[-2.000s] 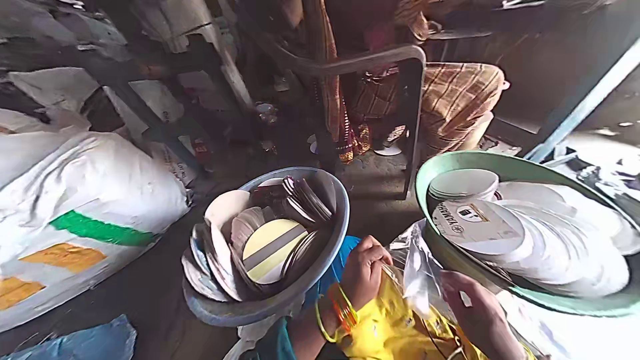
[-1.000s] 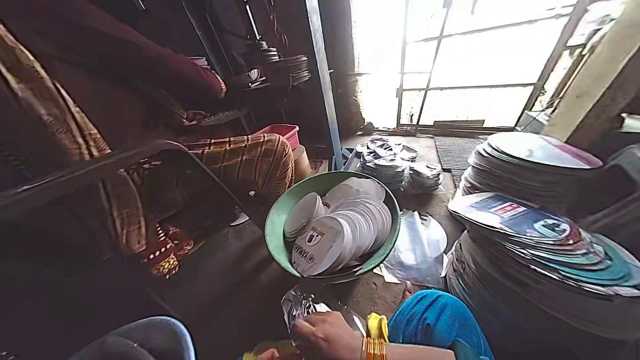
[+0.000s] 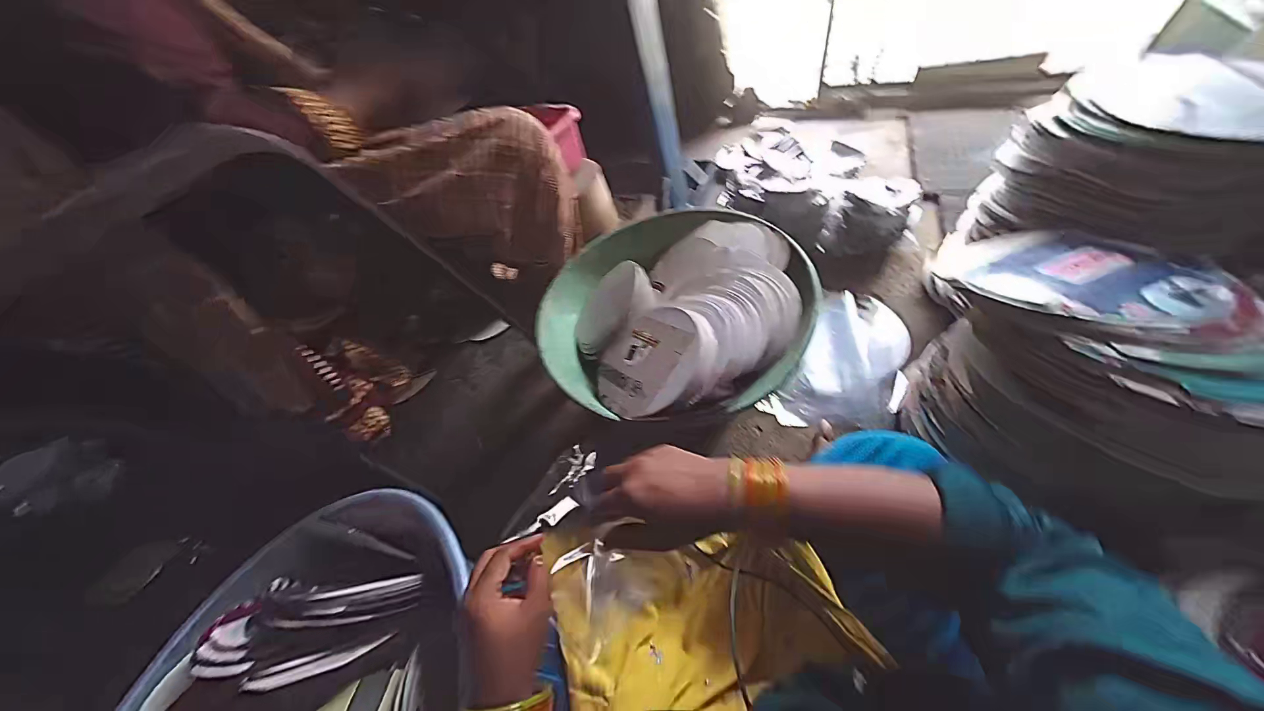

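My right hand, with orange and gold bangles at the wrist, is closed on a piece of clear plastic film over the yellow cloth on my lap. Close by on the left, my left hand has its thumb and fingers at the film's edge; whether it grips is unclear. Beyond my hands stands a green basin holding round white discs, one with printing. At lower left, a blue-grey basin holds more discs, some dark-edged.
Tall stacks of round printed sheets rise on the right. Clear plastic lies beside the green basin, with shiny bundles behind. A seated person is at upper left, near a metal chair frame, a pink container and a blue-grey post.
The view has swung strongly to the right since the earliest frame. My right arm now reaches across the yellow cloth, and both hands are near each other at the plastic.
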